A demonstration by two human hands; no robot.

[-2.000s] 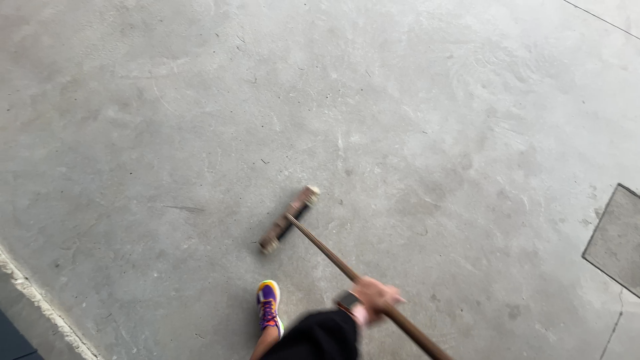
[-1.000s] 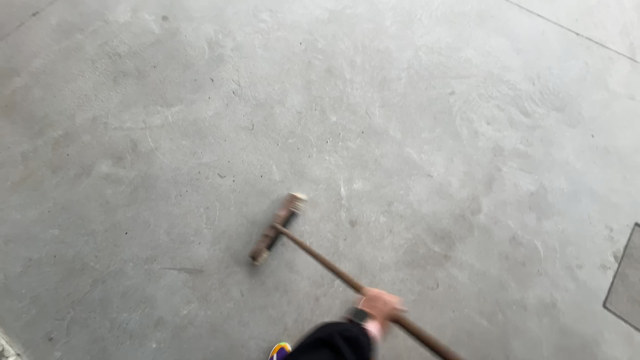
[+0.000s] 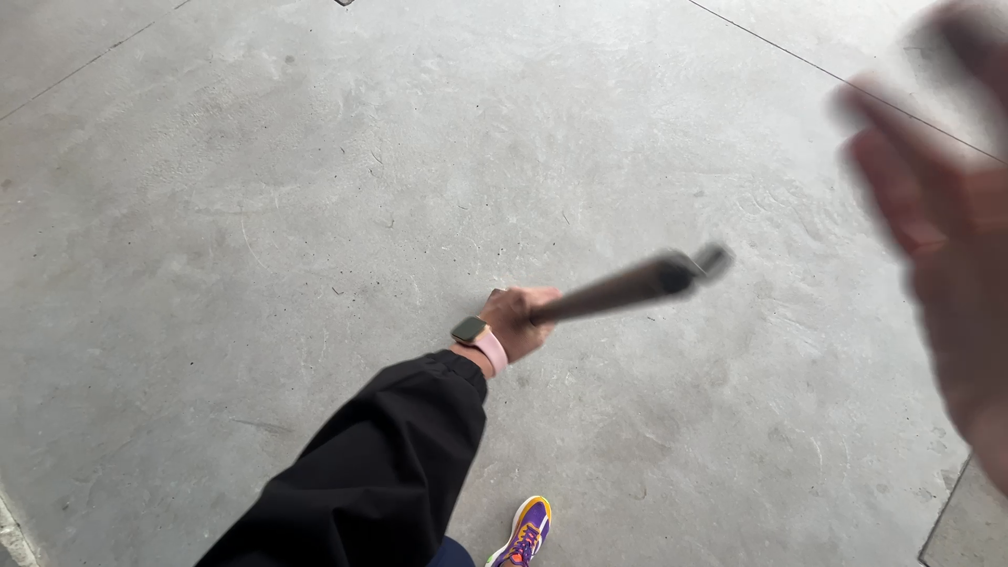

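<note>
My left hand [image 3: 520,321], with a watch on a pink band at the wrist, grips the brown handle [image 3: 606,295] of a broom near the middle of the view. The handle's top end, with a hanging loop, points up and to the right toward the camera. The broom head is hidden behind my hand. At the right edge my right hand [image 3: 933,205] is raised close to the camera, blurred, with its fingers apart and nothing seen in it.
Grey concrete floor [image 3: 354,236] spreads all around, with thin joint lines and small bits of debris. A purple and yellow sneaker [image 3: 528,531] shows at the bottom. A square floor cover [image 3: 976,520] lies at the lower right, and a pale edge at the lower left.
The broom handle has swung more upright, its top end coming into view. My right hand has appeared at the right, off the handle. The broom head, visible earlier, is now hidden.
</note>
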